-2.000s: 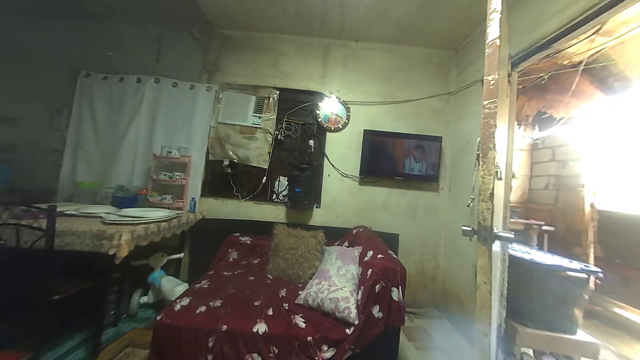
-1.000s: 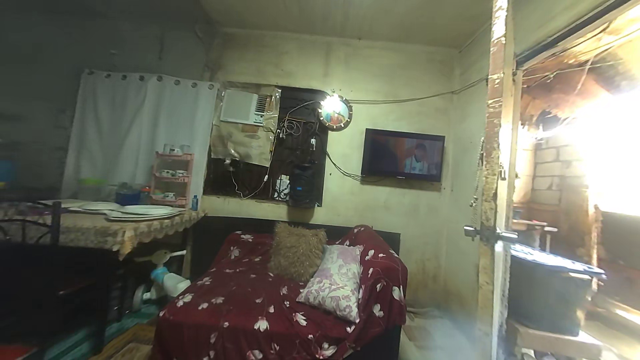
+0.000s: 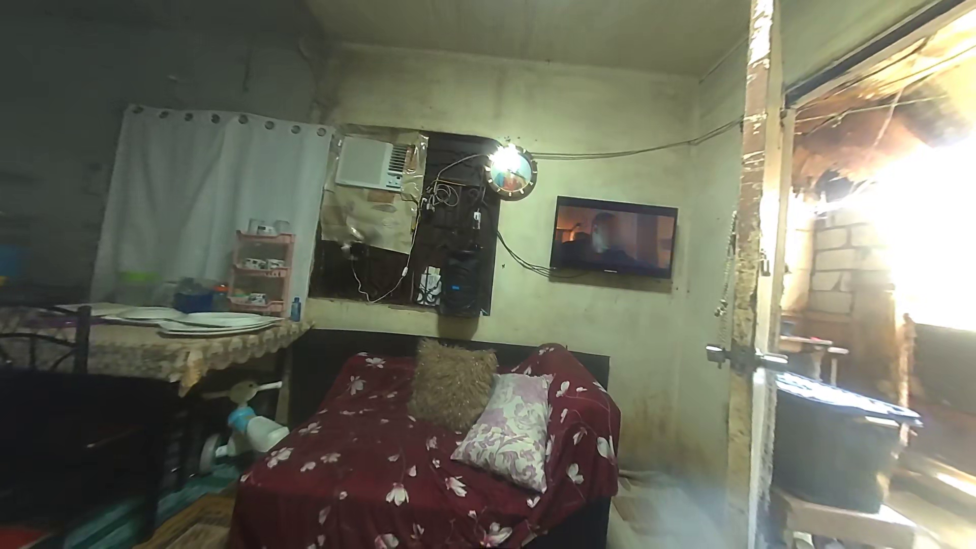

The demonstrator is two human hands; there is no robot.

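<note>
Neither my left hand nor my right hand shows in the head view. A sofa under a dark red floral cover [image 3: 343,473] stands in the lower middle. On it a brown shaggy cushion [image 3: 451,383] leans beside a white and purple patterned pillow [image 3: 509,431]. A television [image 3: 614,237] on the back wall shows a dim picture. Left of it hang a round wall clock [image 3: 511,174], with a bright glare at its upper edge, and an air conditioner [image 3: 369,162] set in a partly covered window opening.
At left, a table with a lace-edged cloth [image 3: 229,349] bears white mats [image 3: 217,322] and a pink tiered rack [image 3: 263,271]. A dark chair [image 3: 80,343] and a child's ride-on toy [image 3: 255,427] stand near it. At right are an open door [image 3: 751,305] and a lidded black bin [image 3: 835,450] outside.
The picture on the television has changed from a figure in light clothing to a darker scene. The furniture has not moved.
</note>
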